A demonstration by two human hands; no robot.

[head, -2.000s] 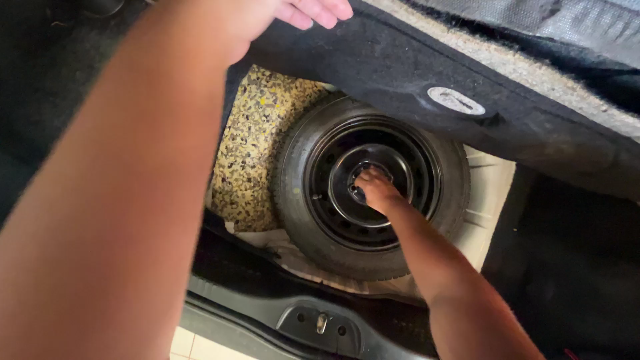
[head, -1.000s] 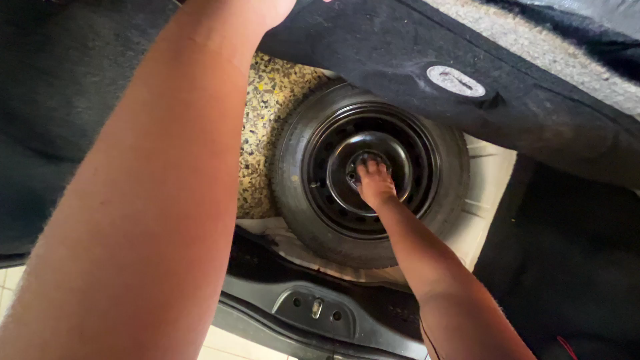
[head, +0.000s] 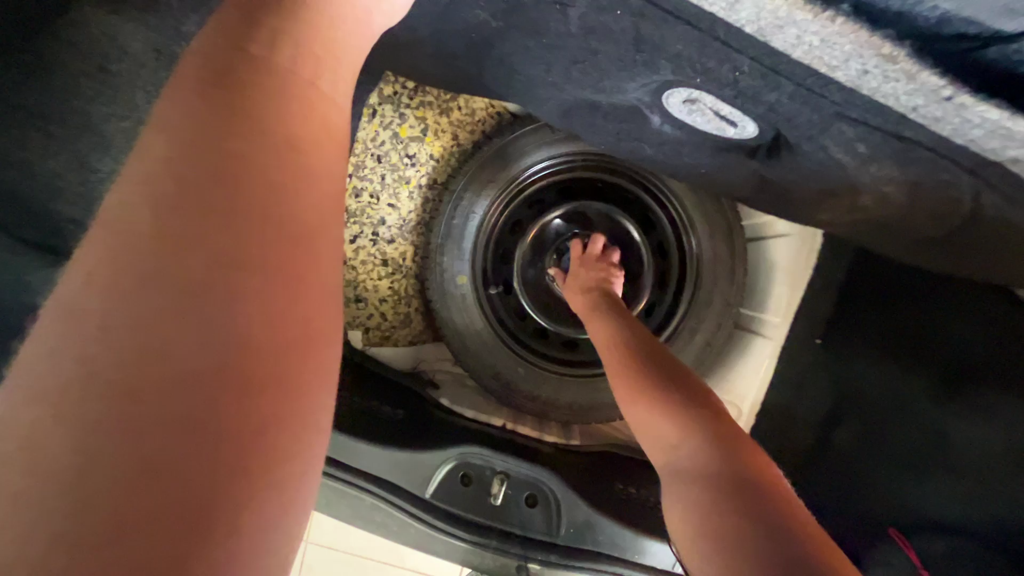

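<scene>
A spare tire (head: 464,264) on a black steel wheel (head: 552,192) lies flat in the well of a car trunk. My right hand (head: 590,272) rests at the wheel's hub with its fingers spread; a dark part under the fingers is mostly hidden, so a grip on it cannot be made out. At the top edge, my left hand (head: 392,10) shows only a small part near the dark carpeted trunk floor cover (head: 576,88); its fingers are out of view. The cover is raised above the far side of the tire.
Speckled foam padding (head: 392,200) lies left of the tire, and pale well metal (head: 776,264) shows at its right. The trunk sill holds a latch striker (head: 498,488). Dark carpet (head: 904,376) lines the right side. Floor tiles (head: 360,548) show below the sill.
My left hand's fingers, seen at the top earlier, have passed out of view. The fingers of my right hand are more spread at the hub than two seconds ago.
</scene>
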